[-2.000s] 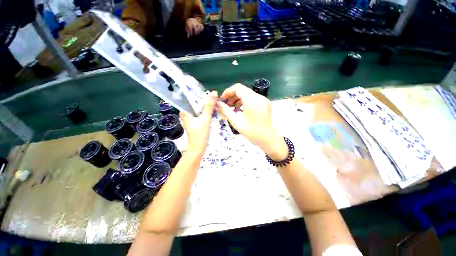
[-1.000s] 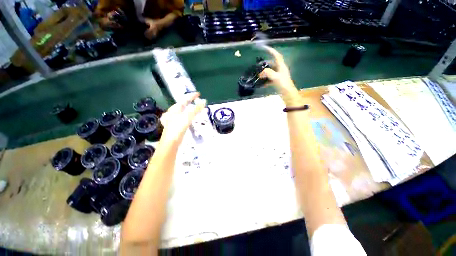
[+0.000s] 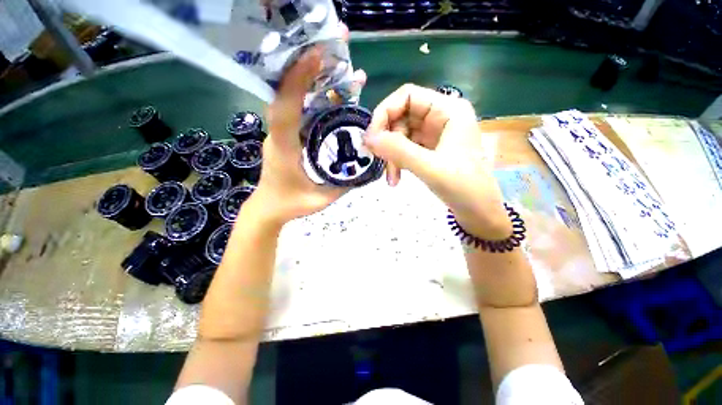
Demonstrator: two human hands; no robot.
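Note:
My left hand (image 3: 289,150) holds a black cylindrical housing (image 3: 321,126) with its ringed end tilted up towards me. The same hand also holds a release liner strip (image 3: 245,47), blurred, reaching up and to the left. A dark three-armed adhesive pad (image 3: 346,152) lies on the white disc of the housing's end. My right hand (image 3: 431,146) is at the right rim of the housing, thumb and forefinger pinched together by the pad. Whether something thin is between those fingertips cannot be told.
A group of black housings (image 3: 186,222) stands on the bench at left, some lying down. A stack of adhesive strips (image 3: 606,190) lies at right. The white work sheet (image 3: 372,269) is under my hands. The green conveyor belt (image 3: 522,75) runs beyond, carrying a few housings. A blue stool (image 3: 665,312) is below right.
My right hand has come back from over the belt to the housing. My left hand now holds a housing close to me together with the strip; the housing standing on the sheet no longer shows there.

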